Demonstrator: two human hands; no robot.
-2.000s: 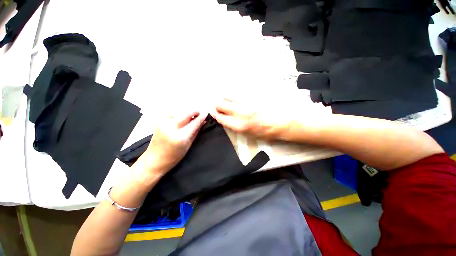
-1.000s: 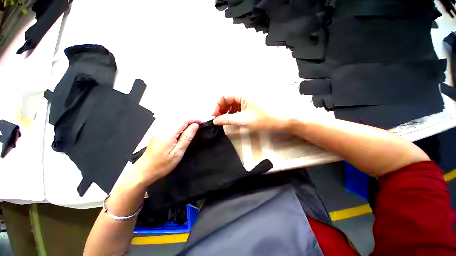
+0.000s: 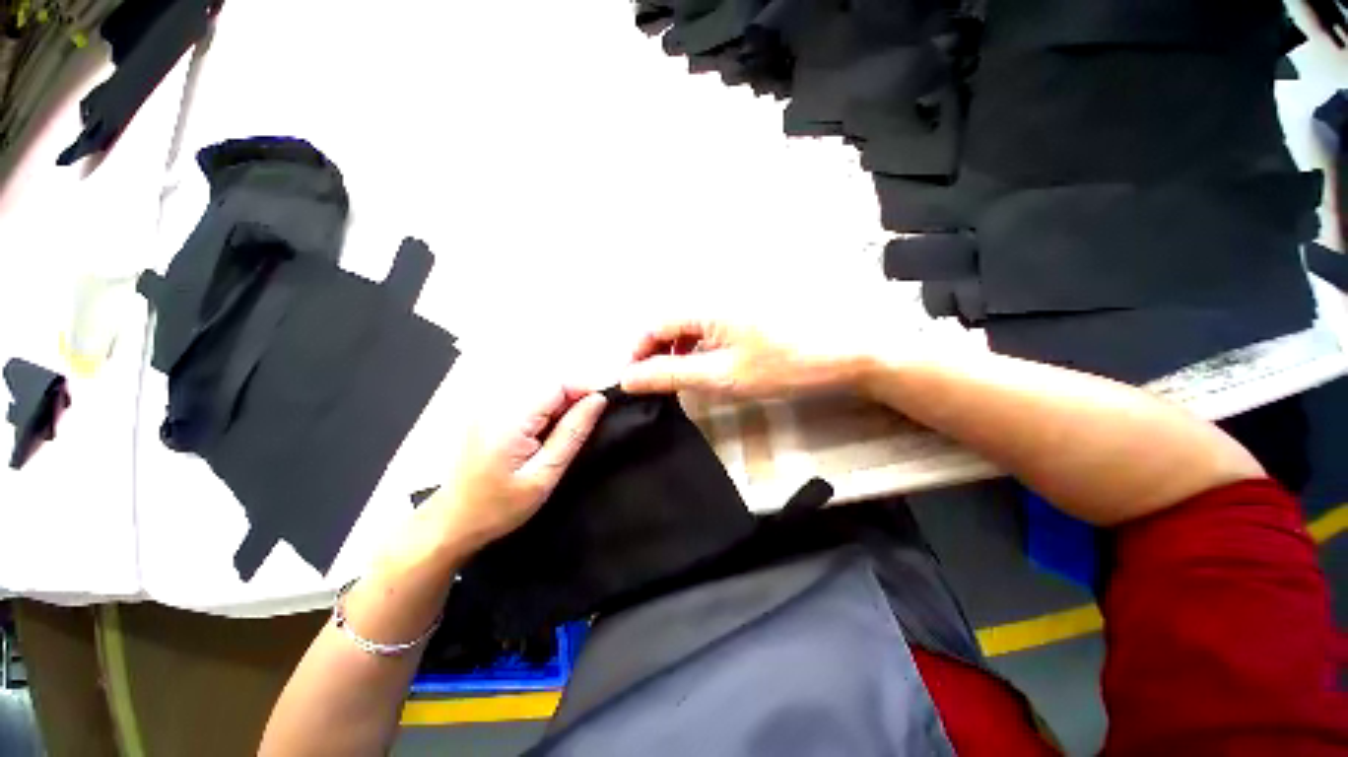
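A matte black panel (image 3: 628,496) hangs over the table's front edge onto the grey apron, with a short tab sticking out at its right corner. My left hand (image 3: 510,466) pinches the panel's top edge between thumb and fingers. My right hand (image 3: 710,362) pinches the same edge just to the right, its thumb and index fingertips close to the left fingertips. The part of the edge under the fingertips is hidden. The panel's left side is partly hidden behind my left hand and wrist.
Overlapping black pieces (image 3: 1124,237) lie at the right with stepped edges. A looser black pile (image 3: 318,399) lies at the left. A small black piece (image 3: 33,411) is at far left, black strips (image 3: 145,67) at upper left. A blue crate (image 3: 495,677) stands below the table.
Since two seconds ago the view has shifted, bringing the small piece at far left into sight. Both hands have moved slightly down relative to the table since one second ago, still on the panel's edge.
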